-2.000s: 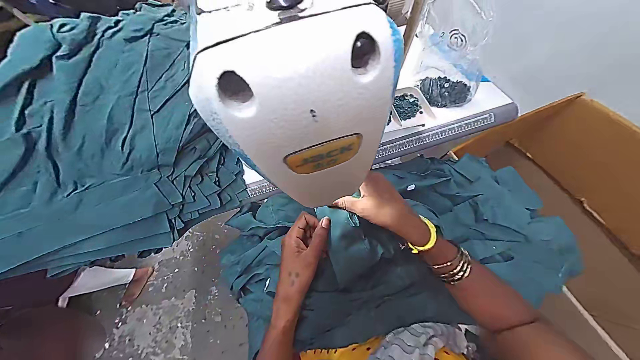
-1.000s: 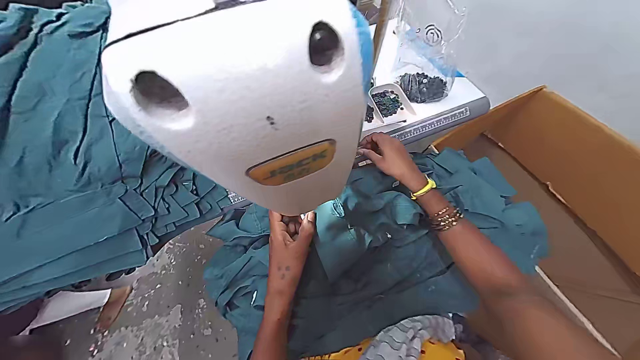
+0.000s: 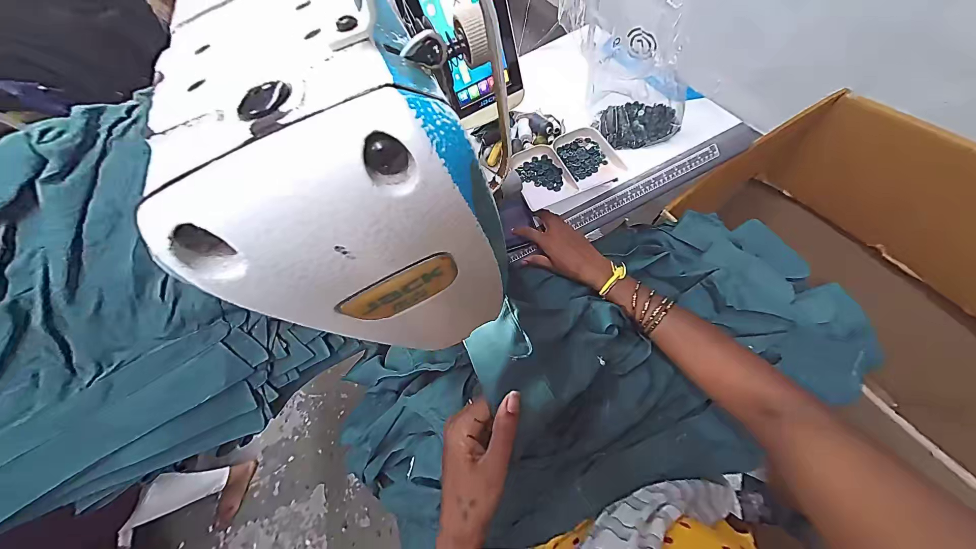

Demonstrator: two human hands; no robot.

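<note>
The white head of a Jack sewing machine fills the upper left middle and hides its needle area. Below its lower right edge, my left hand pinches the edge of a teal cloth piece between thumb and fingers. My right hand, with a yellow band and bracelets at the wrist, lies at the table edge by the printed ruler, fingers apart, no held object visible. Teal garments lie bunched beneath both hands. Two white trays of dark buttons stand beyond my right hand.
Stacked teal fabric lies at left. A clear bag of dark buttons stands on the white table, near a lit control screen and thread spools. An open cardboard box is at right. A person's foot shows lower left.
Two seconds ago both hands were together on the cloth under the machine head; my right hand has since moved away to the table edge. The view has shifted, showing more of the machine and screen.
</note>
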